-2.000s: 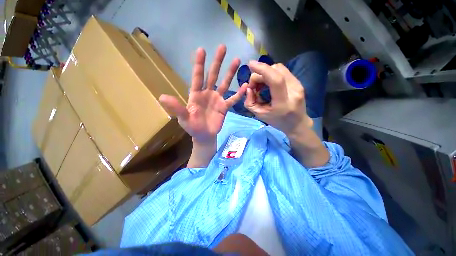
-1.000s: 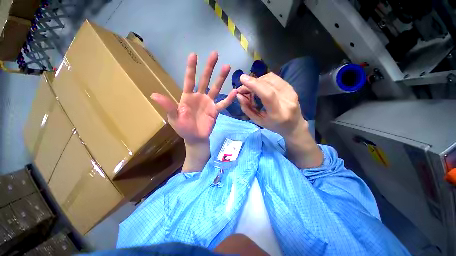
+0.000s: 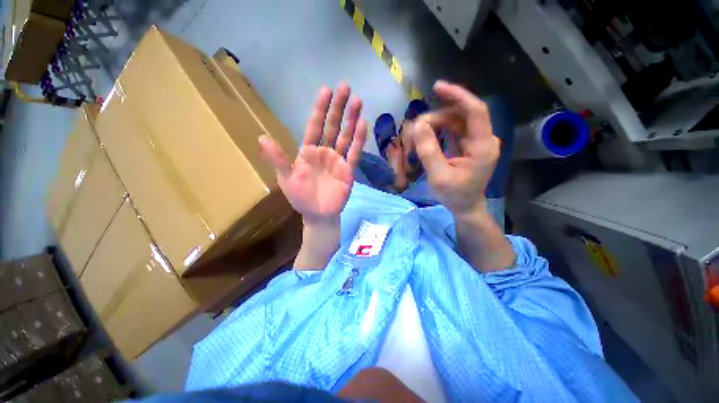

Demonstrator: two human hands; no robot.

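My left hand (image 3: 322,169) is raised palm up above my lap, fingers straight and thumb out, with nothing in it. My right hand (image 3: 461,149) is raised to its right, fingers curved and apart, some blurred; I see nothing in it. The two hands do not touch. A light blue gridded smock (image 3: 315,338) covers my body, with a white-red badge (image 3: 368,238) on the chest. Dark blue slippers (image 3: 385,131) are on my feet below the hands.
Large taped cartons (image 3: 169,165) stand at the left. At the right are a white perforated machine frame (image 3: 552,59), a pale roll with a blue end (image 3: 565,134) and a grey cabinet (image 3: 623,205). Yellow-black tape (image 3: 381,49) marks the floor.
My right hand has moved away from the left little finger, which it was touching, and its fingers have spread. The left hand's fingers are closer together.
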